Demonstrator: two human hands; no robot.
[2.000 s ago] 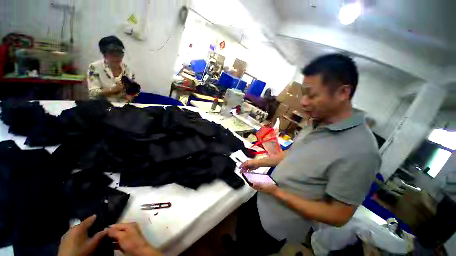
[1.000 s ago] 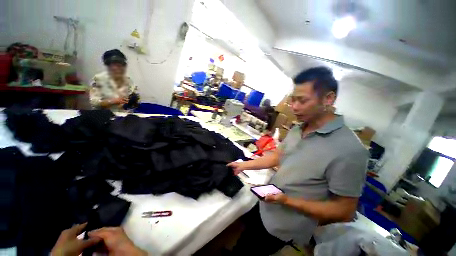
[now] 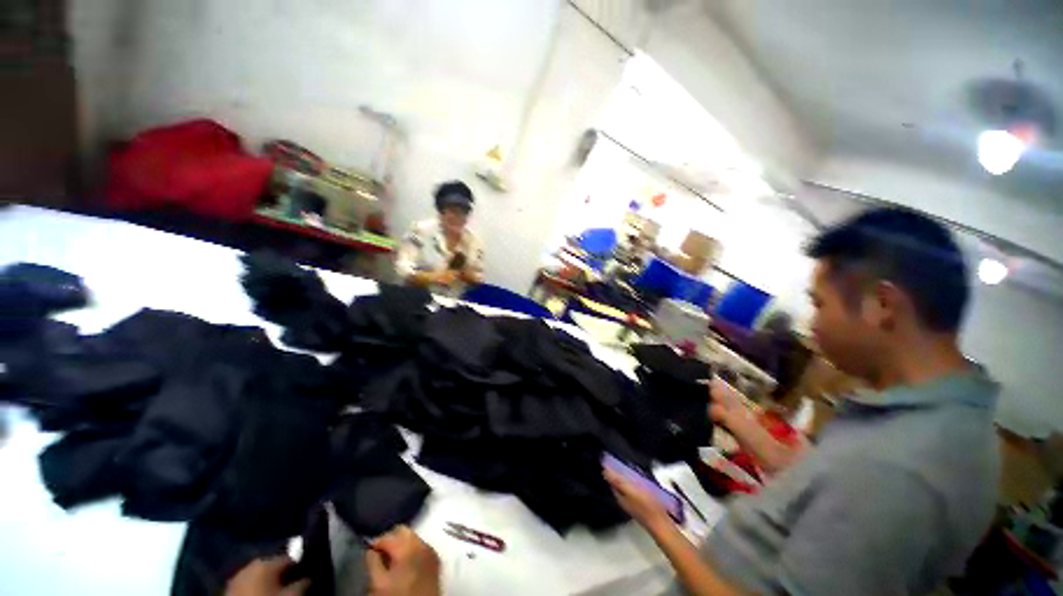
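My left hand and my right hand are at the bottom edge, partly cut off. Between them is a black sewn piece, with both hands' fingers closed on its edges. A greyish part shows beside it. A pile of black pieces lies just beyond and to the left. A larger heap of black pieces lies farther off to the right. Small red-and-dark thread snips lie on the white cloth right of my right hand.
A person in grey stands close at the right, holding a phone over the table, the other hand raised near the heap. Another person sits beyond the table. A red fabric heap is by the wall; a red bag is at the table corner.
The view has swung left, showing more table and the red heap. My hands have moved apart around the piece. The person in grey has raised one hand from the table edge.
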